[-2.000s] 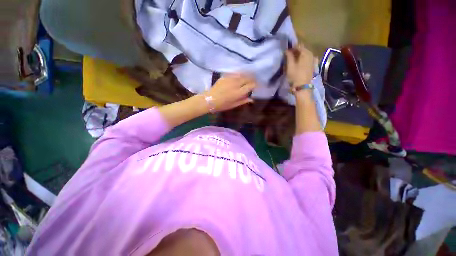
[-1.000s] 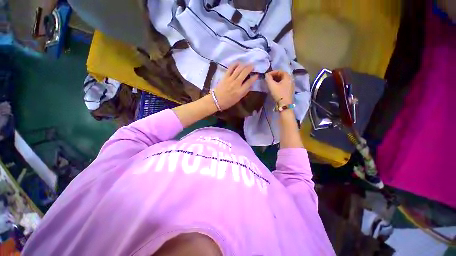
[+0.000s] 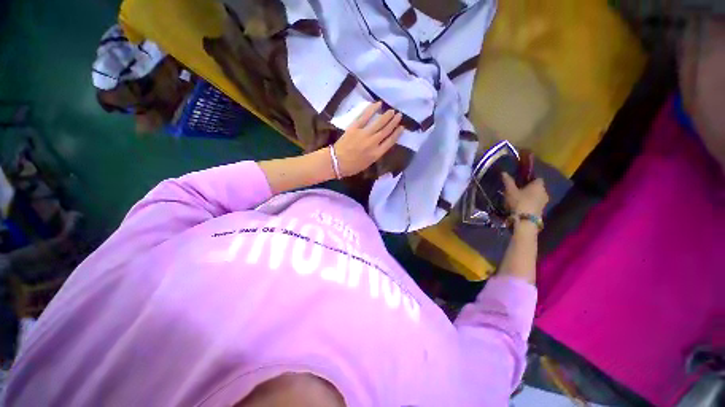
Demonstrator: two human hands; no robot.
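Observation:
The garment [image 3: 397,79], whitish with dark brown strips and seams, lies bunched over the table's front edge, one end hanging down. My left hand [image 3: 368,143] rests on it with fingers spread, pressing it and not gripping. The steam iron [image 3: 486,179], with a silver-edged soleplate and dark red handle, is at the right on the dark grey pad [image 3: 482,237]. My right hand [image 3: 525,199] is closed round the iron's handle, hiding much of it.
The yellow table cover [image 3: 588,103] extends behind and right of the garment. Magenta cloth [image 3: 612,286] is at the right. A blue openwork basket [image 3: 211,111] and a brown and white cloth heap [image 3: 127,67] are below the table's left edge. The floor [image 3: 159,159] is green.
My right hand has let go of the garment, moved right and taken hold of the iron's handle. My left hand stays on the garment. The view has turned and shifted.

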